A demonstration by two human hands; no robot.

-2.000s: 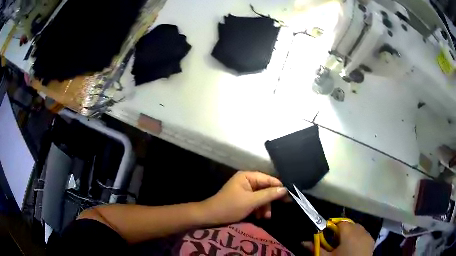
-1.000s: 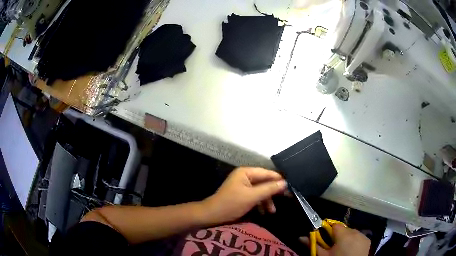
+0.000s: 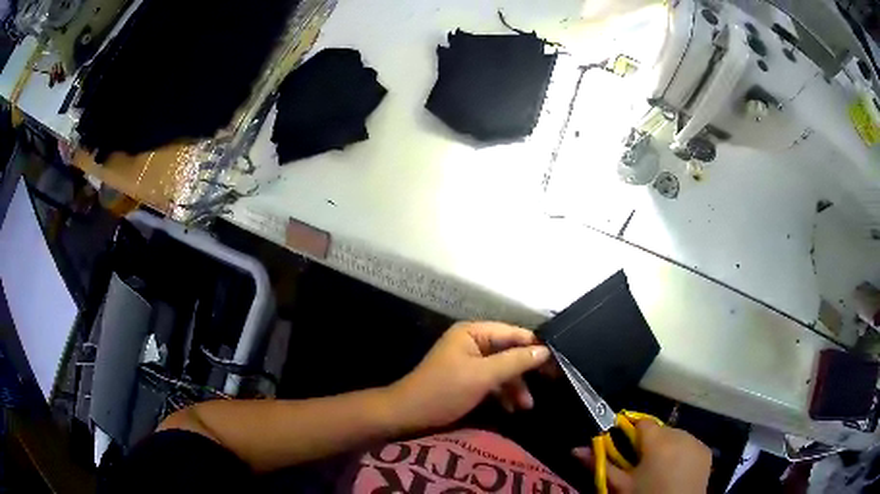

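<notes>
A black patch pocket [image 3: 610, 338] lies at the table's front edge, its straight hemmed end at the upper left. My left hand [image 3: 478, 371] pinches the pocket's left corner between thumb and fingers. My right hand [image 3: 666, 461] holds scissors [image 3: 587, 394] by their yellow handles. The silver blades look closed or nearly closed, and their tips are beside my left fingertips at the pocket's edge. Whether a thread lies between the blades cannot be seen.
Two small black heaps, left [image 3: 326, 104] and right [image 3: 492, 85], lie on the white table [image 3: 425, 212]. A large black fabric stack [image 3: 178, 72] is at upper left. The sewing machine [image 3: 714, 87] stands at upper right. A dark rectangular object [image 3: 842, 384] is at the right corner.
The pocket has turned counter-clockwise and slid slightly down and right at the table edge. The scissor blades, apart at first, have closed up beside my left fingertips.
</notes>
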